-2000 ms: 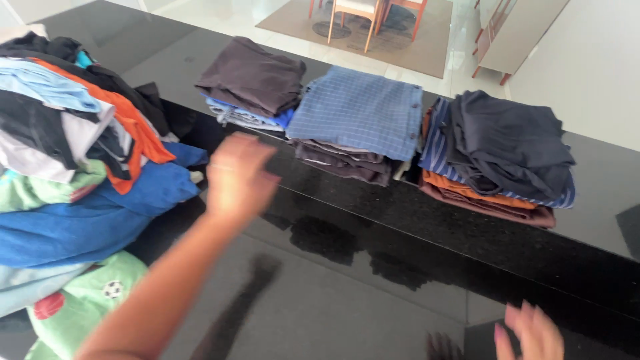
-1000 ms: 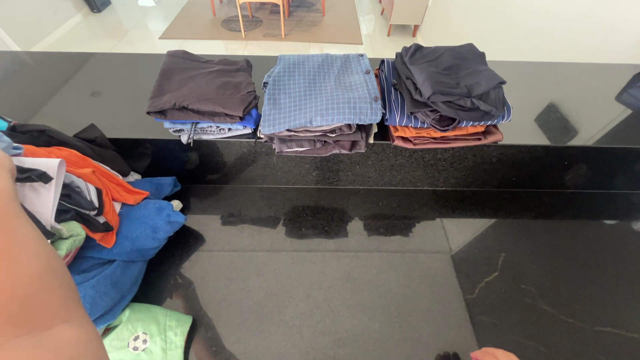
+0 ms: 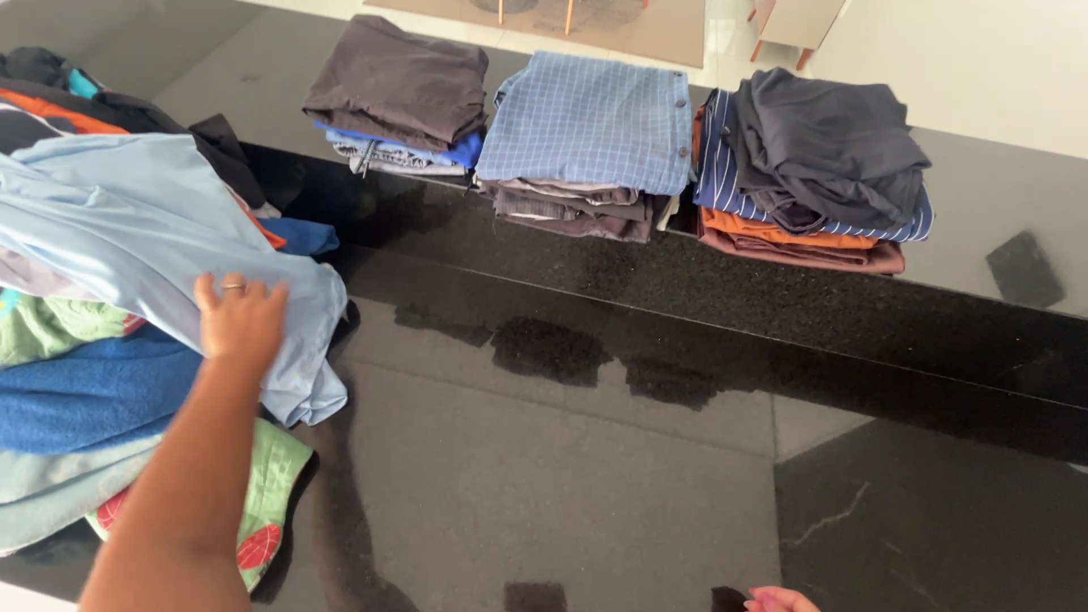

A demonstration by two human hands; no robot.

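Note:
My left hand (image 3: 242, 319) lies on a light blue cloth garment (image 3: 161, 204) that drapes over a heap of clothes at the left; its fingers are bent into the fabric, and whether they grip it is hidden. Under and around that garment are a blue towel-like cloth (image 3: 93, 391), a black garment (image 3: 225, 157) and a green printed cloth (image 3: 276, 484). Only the fingertips of my right hand (image 3: 778, 600) show at the bottom edge, above the glossy black counter (image 3: 552, 467), with no garment beside them.
Along the raised ledge (image 3: 977, 204) stand three folded stacks: one topped by a dark brown garment (image 3: 404, 81), one by a blue checked garment with buttons (image 3: 591, 123), one by a dark garment (image 3: 829, 144) over striped and orange cloth. Chair legs (image 3: 568, 15) and a cabinet (image 3: 795, 30) stand beyond.
The light blue garment now spreads over the heap's upper right side, with my left hand on it. Earlier, that hand was over the counter near the stacks, then at the left edge.

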